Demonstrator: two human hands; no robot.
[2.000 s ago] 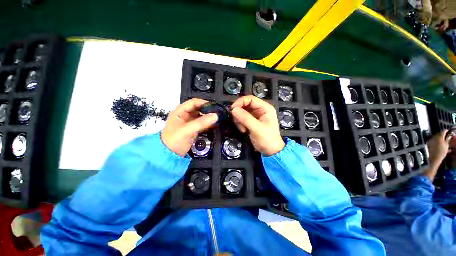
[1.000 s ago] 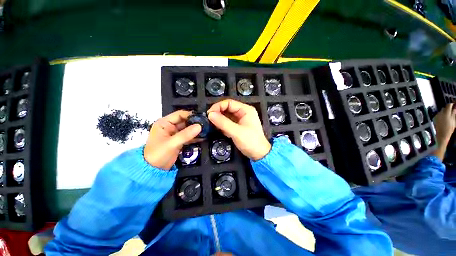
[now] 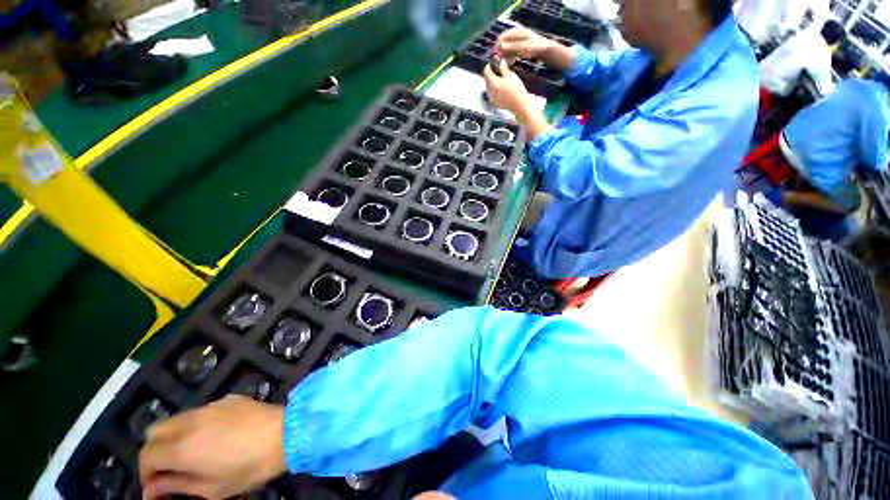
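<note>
My right hand (image 3: 213, 449) is at the lower left, over the black foam tray (image 3: 277, 265). Its fingertips are low at the picture's bottom edge, and whether they hold anything cannot be seen. The tray's pockets hold round dark watch-like units (image 3: 290, 336), some with silvery rims; the pocket at its upper corner is empty. My right sleeve covers part of the tray. My left hand is out of the picture. A strip of white sheet (image 3: 83, 430) shows beside the tray.
A second foam tray (image 3: 303, 229) of round units adjoins mine. Beyond it a person in a blue smock (image 3: 644, 156) works with both hands. A slanted yellow post (image 3: 98, 210) and a loose unit (image 3: 329, 86) are at the green belt. Stacked trays (image 3: 781, 303) stand right.
The view has swung right. My hands were together on a dark round unit; now only my right hand shows, over the tray. The left hand and black heap have left the picture.
</note>
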